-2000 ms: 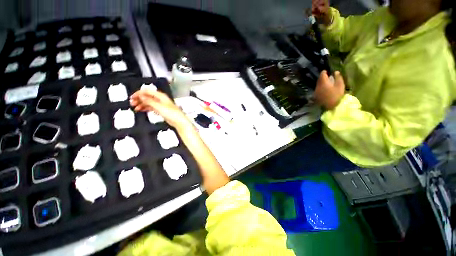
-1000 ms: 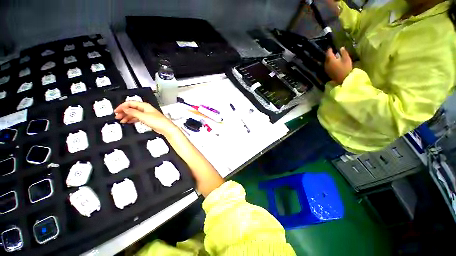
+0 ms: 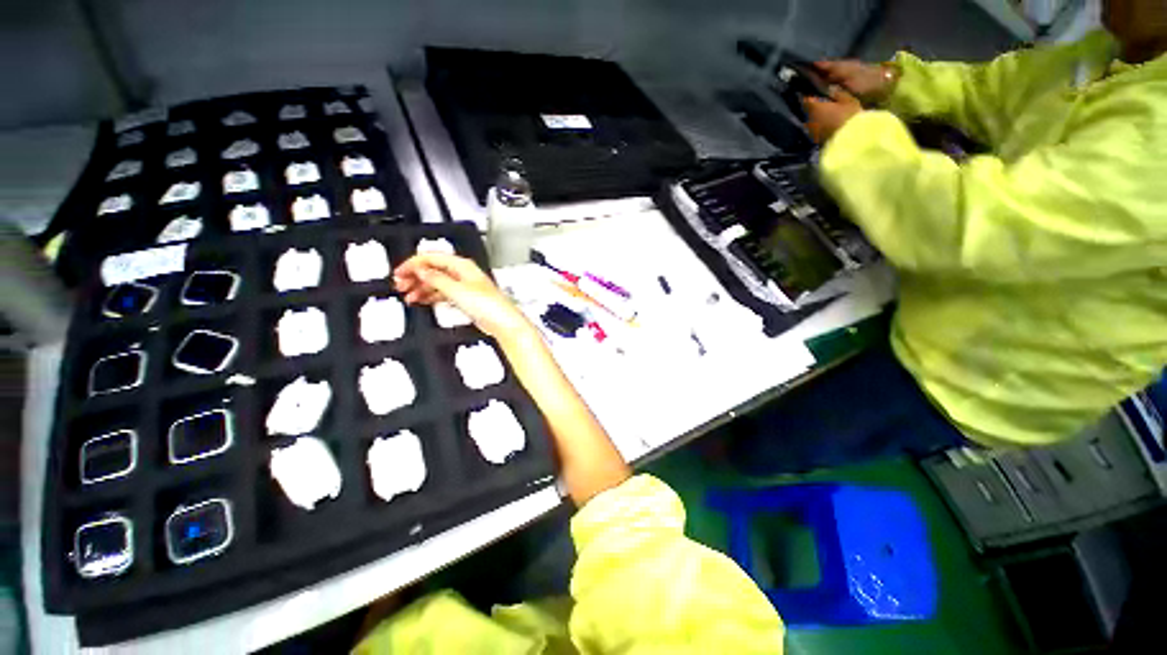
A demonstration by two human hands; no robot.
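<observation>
A black foam tray (image 3: 256, 371) lies in front of me. Its two left columns hold watch units with dark faces and pale rims, such as the one with a blue spot (image 3: 200, 531). Its three right columns hold white protective covers (image 3: 388, 384). My right hand (image 3: 442, 284) is over the tray's back right part, partly hiding white covers in the right column. Its fingers are slightly bent, with nothing visible in them. My left hand is not in view; only a yellow sleeve shows at the bottom edge. A white label strip (image 3: 143, 264) lies on the tray's back left edge.
A second filled tray (image 3: 275, 134) and a black case (image 3: 550, 128) stand behind. A bottle (image 3: 511, 220), a paper sheet (image 3: 666, 371) with pens and small tools, and a framed dark tray (image 3: 768, 237) lie right. A coworker in yellow (image 3: 1011, 218) stands right, beyond a blue stool (image 3: 845, 550).
The view has shifted, showing more of the tray's left side. My right hand stays over the same back right part of the tray. The coworker's two hands are now close together on a dark item.
</observation>
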